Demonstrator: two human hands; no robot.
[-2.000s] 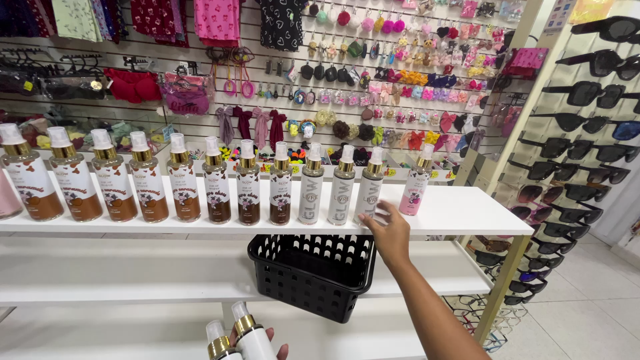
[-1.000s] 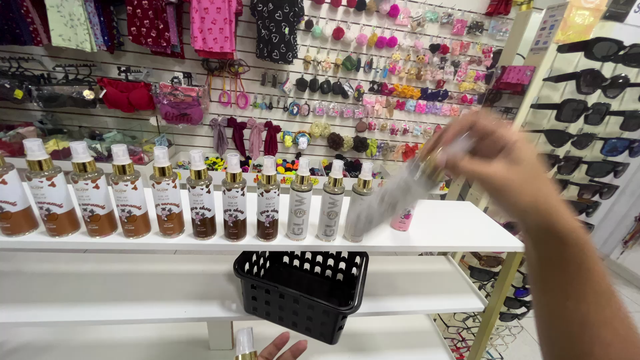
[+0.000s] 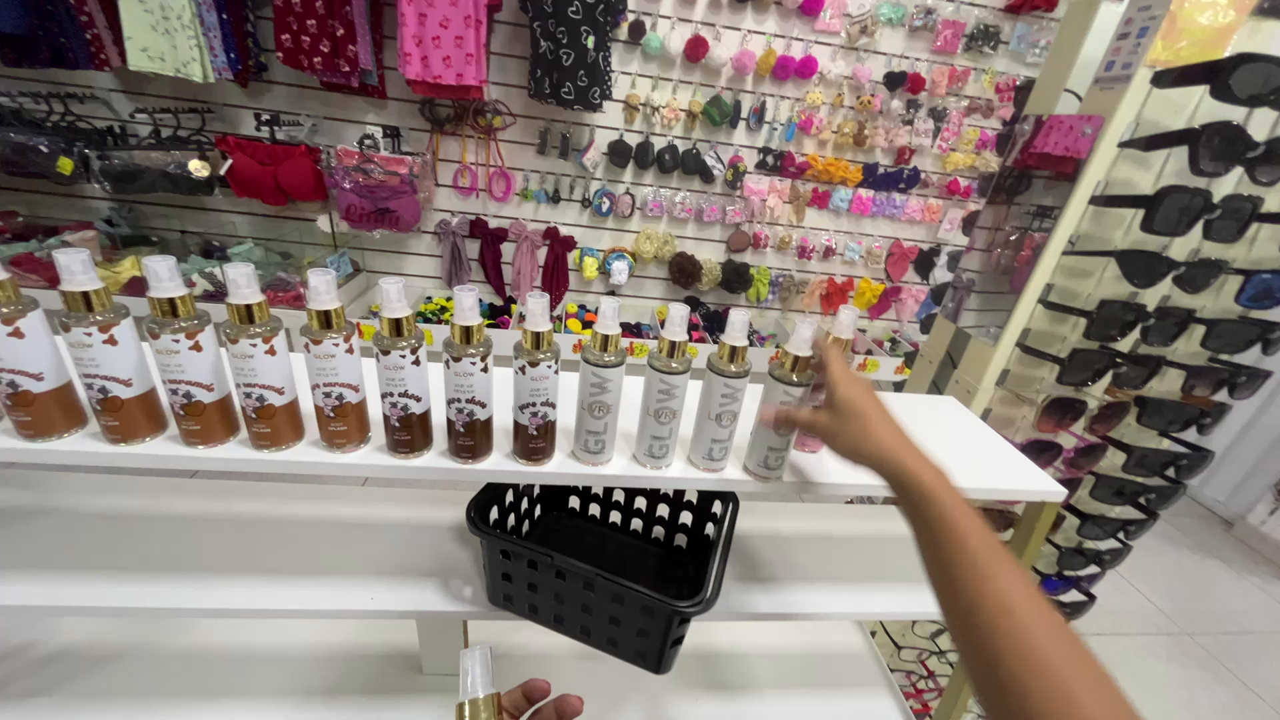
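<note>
My right hand (image 3: 835, 405) is at the right end of the bottle row, its fingers around or against the last grey-lettered spray bottle (image 3: 778, 425); blur hides whether it grips. Just behind it stands a pink-based spray bottle (image 3: 843, 330), partly covered by the hand. Left of these, on the white top shelf (image 3: 960, 450), are more grey-lettered spray bottles (image 3: 720, 410), then several brown-and-white ones (image 3: 468, 390). At the bottom edge my left hand (image 3: 540, 700) holds a gold-collared spray bottle (image 3: 477, 680), mostly out of view.
A black plastic basket (image 3: 590, 590) sits tilted on the middle shelf (image 3: 250, 550), jutting over its front edge. A sunglasses rack (image 3: 1130, 320) stands at the right. Behind the shelf, a slatted wall (image 3: 400, 250) carries hair accessories and clothing.
My right hand has come down from above the shelf with a grey-lettered bottle, which now stands at the right end of its group. Two seconds ago two bottles showed at my left hand; now one shows.
</note>
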